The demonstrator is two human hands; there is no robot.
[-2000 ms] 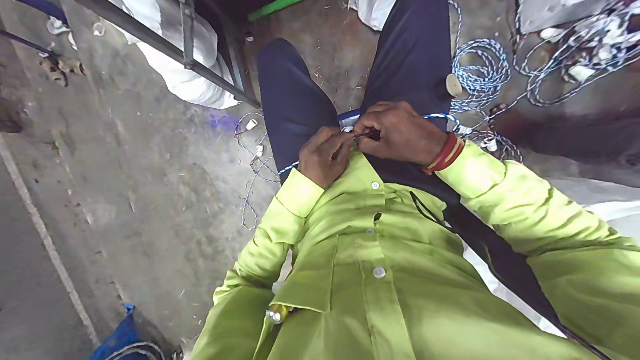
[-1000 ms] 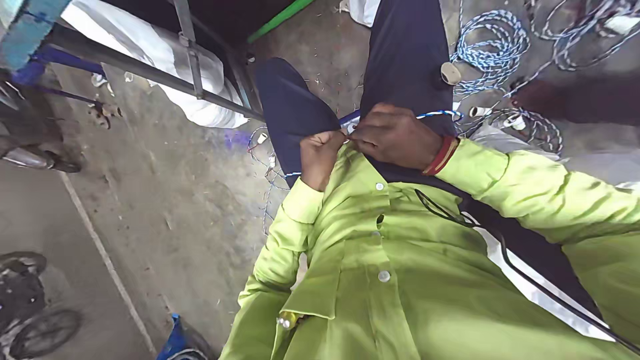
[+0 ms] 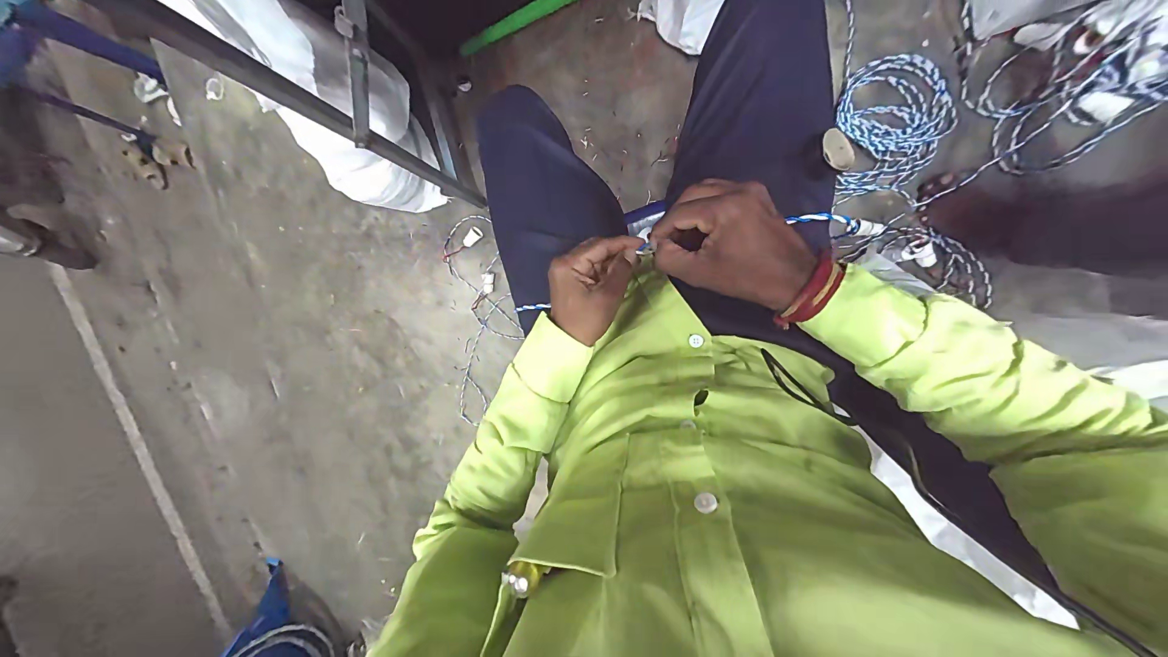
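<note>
Between my thighs, my left hand (image 3: 591, 285) pinches one side of a small blue-and-white wire end (image 3: 644, 246). Close against it, my right hand (image 3: 730, 239), with red and yellowish bands at the wrist, has thumb and finger on the other side of the same piece. What it joins is mostly hidden by the fingers. A blue-and-white twisted cable (image 3: 821, 218) runs out from behind my right hand to a white connector (image 3: 869, 227). Another short length of cable (image 3: 533, 308) crosses my left thigh beside my left wrist.
A coil of blue-and-white cable (image 3: 899, 114) lies right of my legs, with tangled cable (image 3: 1040, 119) beyond. Thinner cable with white fittings (image 3: 472, 237) is on the floor at left. A metal frame (image 3: 301, 96) stands by white sacks (image 3: 365, 164). A blue bag (image 3: 269, 607) is at the bottom.
My hands stay together at my lap, and the fingers of my right hand have shifted, now showing a gap between thumb and forefinger.
</note>
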